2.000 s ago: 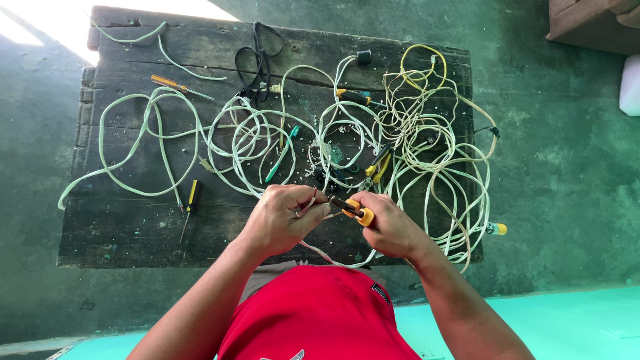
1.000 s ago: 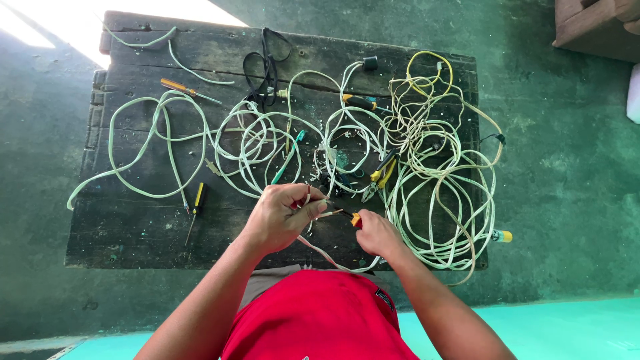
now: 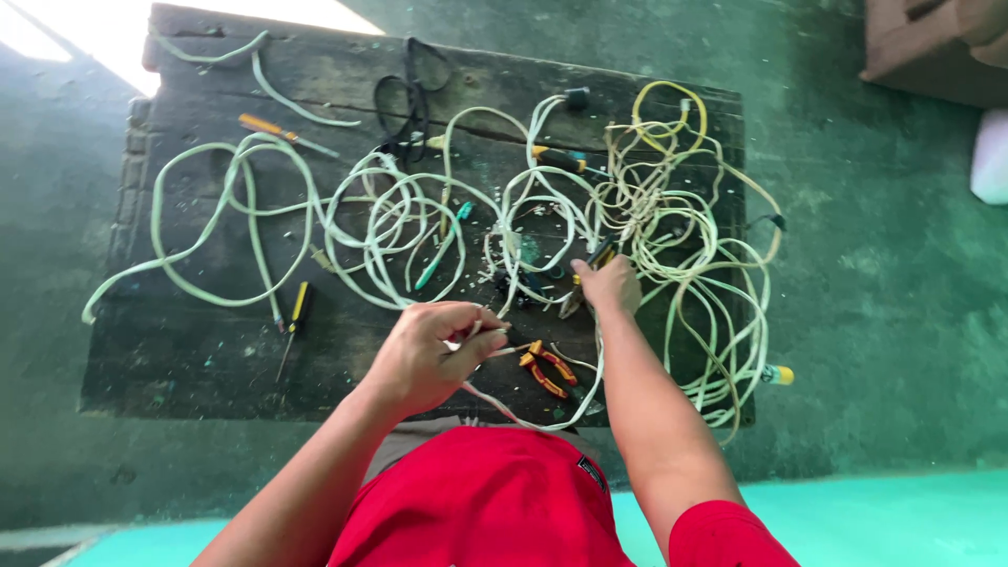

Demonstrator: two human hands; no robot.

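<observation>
My left hand [image 3: 437, 350] pinches the end of a white electrical cable [image 3: 512, 416] near the front edge of the dark wooden table [image 3: 197, 378]. Red-and-yellow pliers [image 3: 549, 368] lie on the wood just right of that hand, their handles apart. Farther right and back, my right hand [image 3: 608, 285] is on a tool with black and yellow handles [image 3: 602, 253]; the fingers partly hide it, and whether it is lifted cannot be told. Left of this tool sits a small dark tangled part [image 3: 524, 287] among white scraps.
Coiled white cables [image 3: 378, 228] and a beige cord bundle [image 3: 630, 177] spread over the table. Screwdrivers with yellow-black [image 3: 299, 303], orange [image 3: 268, 126] and black-orange [image 3: 559, 159] handles lie among them, with a teal toothbrush [image 3: 441, 248], a black strap [image 3: 409, 102] and a yellow-capped item [image 3: 778, 375].
My right hand has let go of the red-and-yellow pliers, which now lie on the table, and has moved right and back to the black-and-yellow tool. My left hand still pinches the cable end.
</observation>
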